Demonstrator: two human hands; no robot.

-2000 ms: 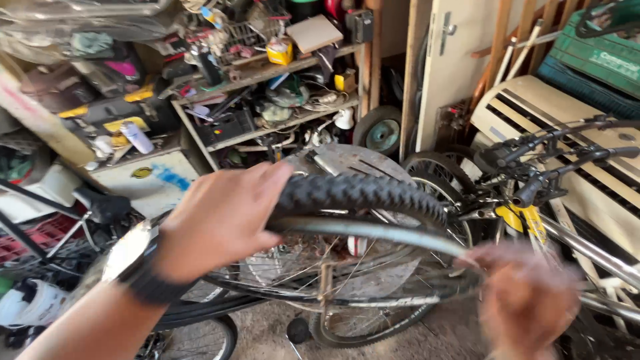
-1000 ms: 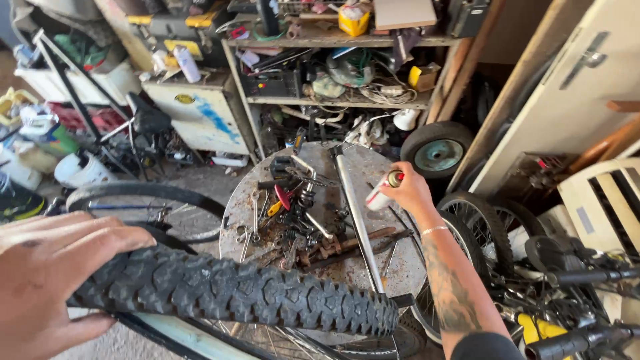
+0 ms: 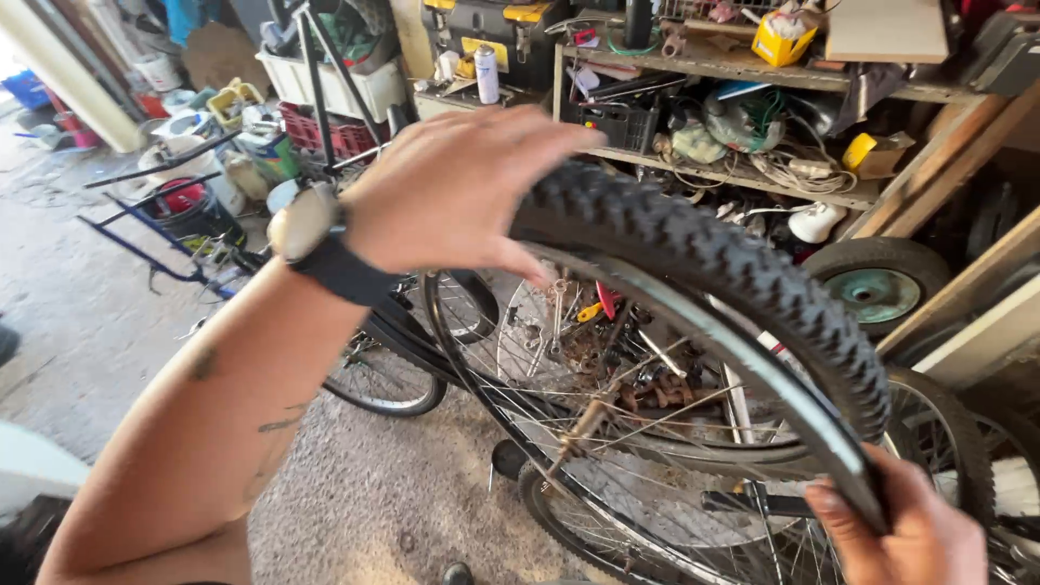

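Observation:
A spoked bicycle wheel (image 3: 589, 426) is tilted before me, with a knobby black tyre (image 3: 731, 252) partly off its rim along the upper right. My left hand (image 3: 455, 187), a dark-strapped watch on its wrist, lies at the tyre's upper left, fingers spread and blurred; whether it presses on the tyre I cannot tell. My right hand (image 3: 902, 520) grips the rim (image 3: 780, 378) at the lower right, where a pale blue strip shows along it. Through the spokes a round table (image 3: 520, 333) with wrenches and loose metal parts is visible.
Cluttered wooden shelves (image 3: 731, 69) stand behind, beside a toolbox (image 3: 496, 41) and a spray can (image 3: 486, 73). A small wheel with a green hub (image 3: 873, 292) leans at the right. More bicycle wheels (image 3: 942, 439) are at the lower right. Buckets (image 3: 191, 207) and a blue frame are at the left.
My right hand held a small can over the table a second ago; now it holds the rim, and the can is out of it. The wheel stands higher in view. The view has swung left.

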